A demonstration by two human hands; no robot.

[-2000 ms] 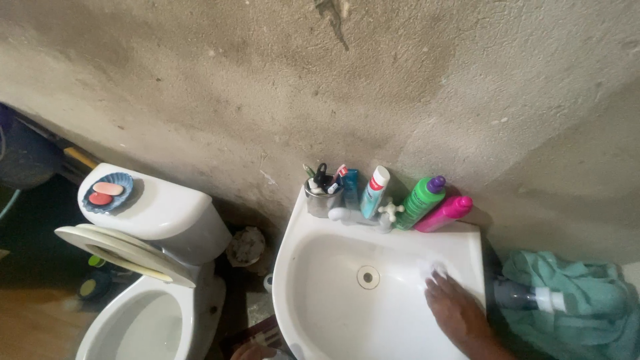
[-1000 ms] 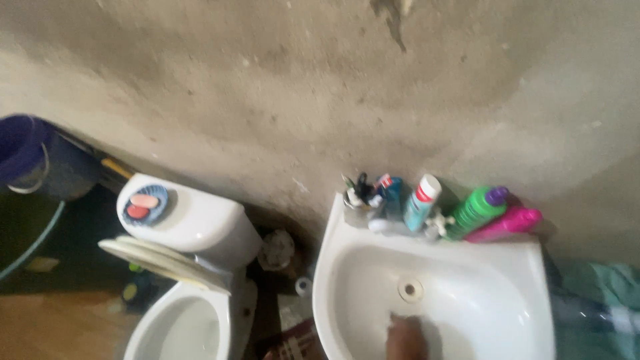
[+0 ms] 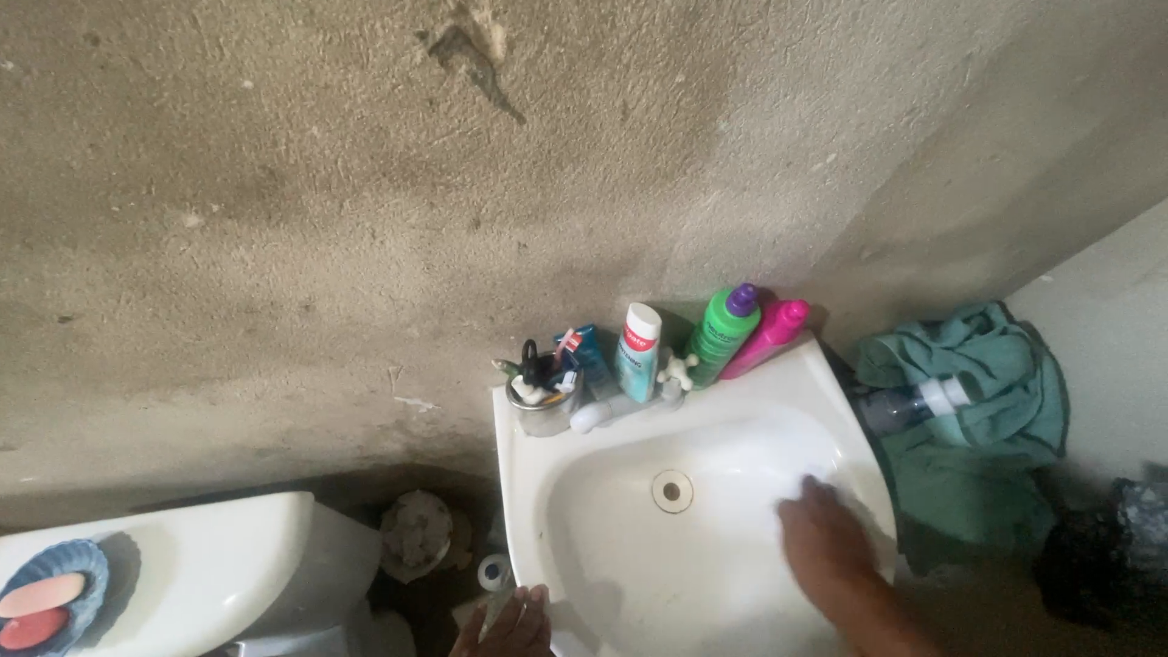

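My right hand (image 3: 826, 538) is low over the right inner wall of the white washbasin (image 3: 620, 557), with its fingers curled down toward the surface. It is blurred, and whether anything is under the fingers cannot be made out. The drain (image 3: 672, 492) lies to its left. At the basin's lower left rim is my left hand (image 3: 516, 625), partly cut off by the frame's bottom edge; its grip is unclear. Along the back ledge stand a cup of toothbrushes (image 3: 545, 401), a toothpaste tube (image 3: 637, 351), a faucet (image 3: 630, 409), a green bottle (image 3: 723, 336) and a pink bottle (image 3: 766, 338).
Left of the basin is a toilet tank (image 3: 210, 566) bearing a blue soap dish (image 3: 87, 557) with two soap bars (image 3: 41, 595). A waste container (image 3: 417, 534) stands between them. Beyond the basin's right side lie a green towel (image 3: 995, 456) and a white-capped bottle (image 3: 944, 395).
My right hand has moved from the basin's lower middle to its right inner wall. My left hand now shows more fully at the left rim. The view has shifted right.
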